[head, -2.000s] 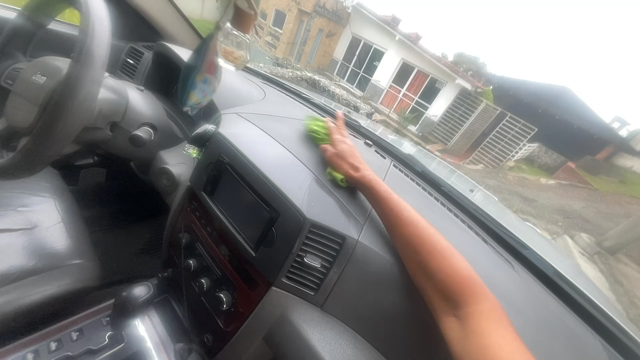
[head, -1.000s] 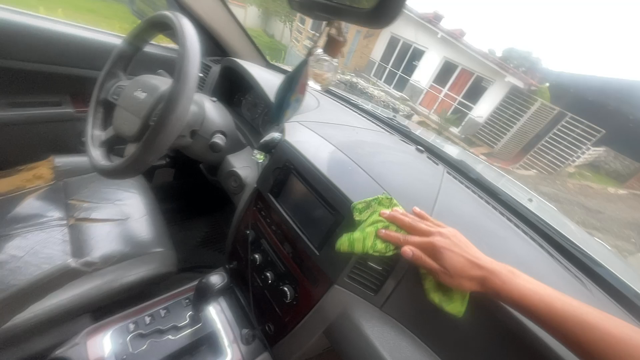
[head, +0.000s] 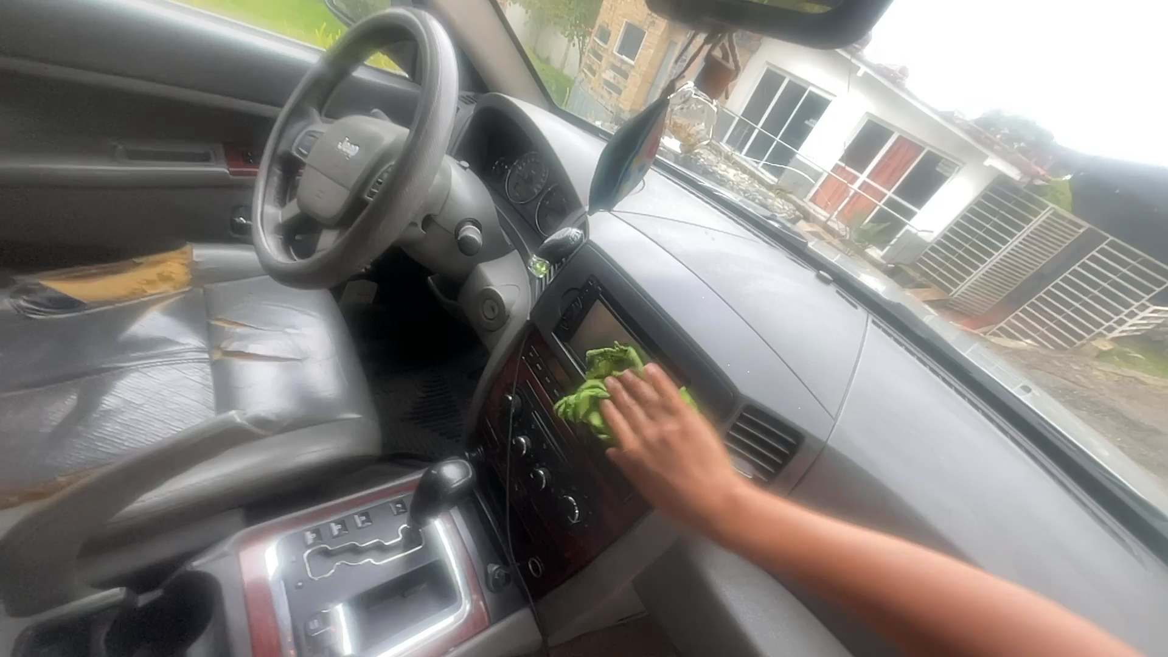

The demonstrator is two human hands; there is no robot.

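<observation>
My right hand (head: 671, 443) reaches in from the lower right, palm down, with a crumpled green cloth (head: 598, 388) under its fingers. The cloth lies against the lower part of the radio screen (head: 613, 338) on the car's center console and hides some of it. Just right of the hand is a dashboard air vent (head: 763, 443). Below and left of the fingers are the round climate control knobs (head: 540, 478). My left hand is out of view.
A steering wheel (head: 356, 151) and a torn leather driver's seat (head: 182, 365) are at left. The gear shifter (head: 443, 488) rises beside the console. A pennant-like ornament (head: 630, 155) hangs by the windshield. The gray dashboard top (head: 730, 274) slopes away to the right.
My right hand and the cloth have moved from the dashboard top, past the air vent area, onto the radio screen. The cloth, spread out a second ago, is now bunched.
</observation>
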